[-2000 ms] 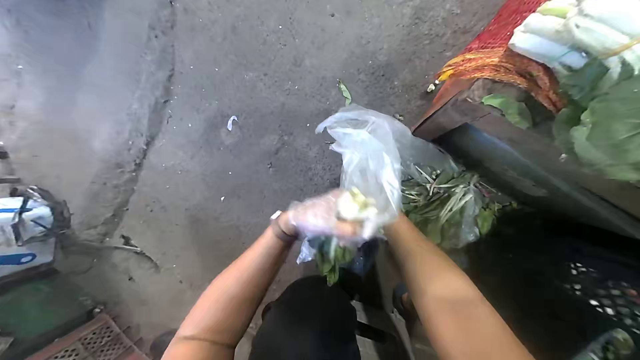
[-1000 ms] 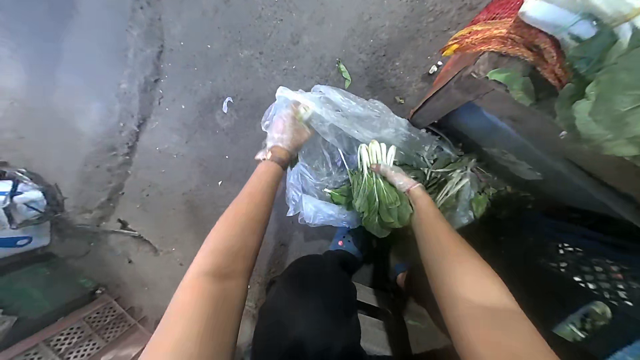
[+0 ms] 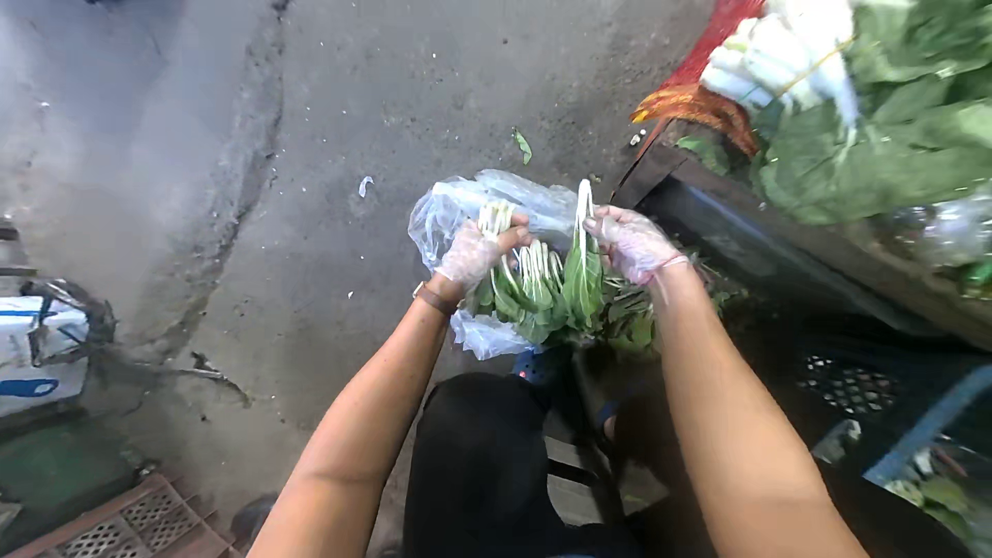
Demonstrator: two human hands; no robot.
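Observation:
My left hand (image 3: 474, 249), in a clear plastic glove, grips a bunch of leafy greens with white stalks (image 3: 496, 217). Gloved the same way, my right hand (image 3: 629, 240) pinches a separate green leaf with a white stalk (image 3: 583, 267), stalk end up. Between the two hands more white-stalked greens (image 3: 540, 271) lie on a clear plastic bag (image 3: 496, 335), which spreads behind and below them. Darker loose leaves (image 3: 632, 322) lie under my right hand and are partly hidden by it.
A wooden ledge (image 3: 821, 232) at the right bears large leafy greens (image 3: 876, 155) beside red netting (image 3: 717, 39). Below it is a dark plastic crate (image 3: 849, 384). A brown plastic crate (image 3: 132, 523) stands at the lower left, near a white box (image 3: 39, 349). A loose leaf (image 3: 523, 146) lies on the concrete floor.
My left hand has moved from the bag's far left edge onto a bunch of greens. The right hand has moved off the bunch and now pinches a single leafy piece.

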